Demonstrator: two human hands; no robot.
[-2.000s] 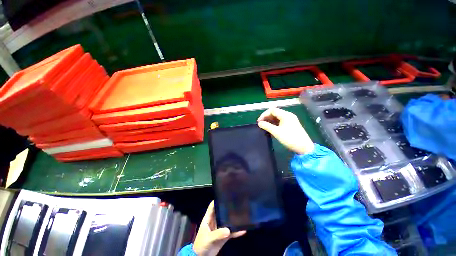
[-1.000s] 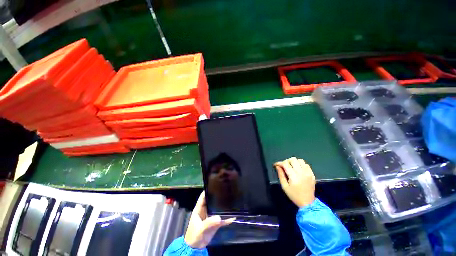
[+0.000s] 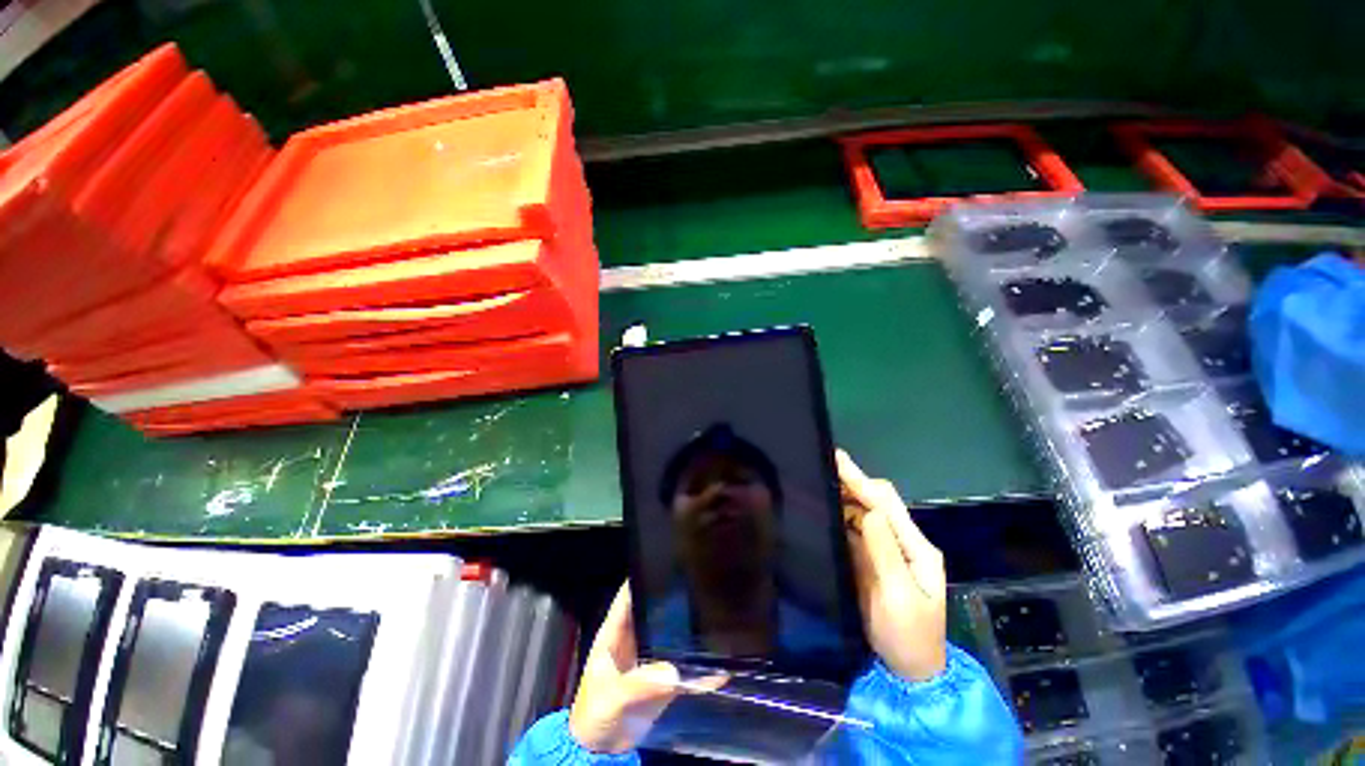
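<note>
A black glossy screen assembly (image 3: 734, 509) is held upright in front of me, its mirror-like front facing me. My left hand (image 3: 621, 688) grips its lower left corner, thumb on the front edge. My right hand (image 3: 894, 576) is at its lower right side, fingers partly hidden behind the edge. A clear shiny film (image 3: 749, 715) hangs below the screen's lower end. A small white spot (image 3: 635, 335) shows at the screen's upper left corner.
Stacked orange trays (image 3: 404, 180) stand at left. A white foam tray (image 3: 404, 587) with several units lies lower left. A clear blister tray (image 3: 1033, 352) with black parts is at right, beside another person's blue sleeve (image 3: 1317, 352). Red-orange frames (image 3: 868, 183) lie behind.
My right hand has gone from the screen's top edge, down through the air, to its right side. The film now shows below the screen. The whole view has shifted slightly.
</note>
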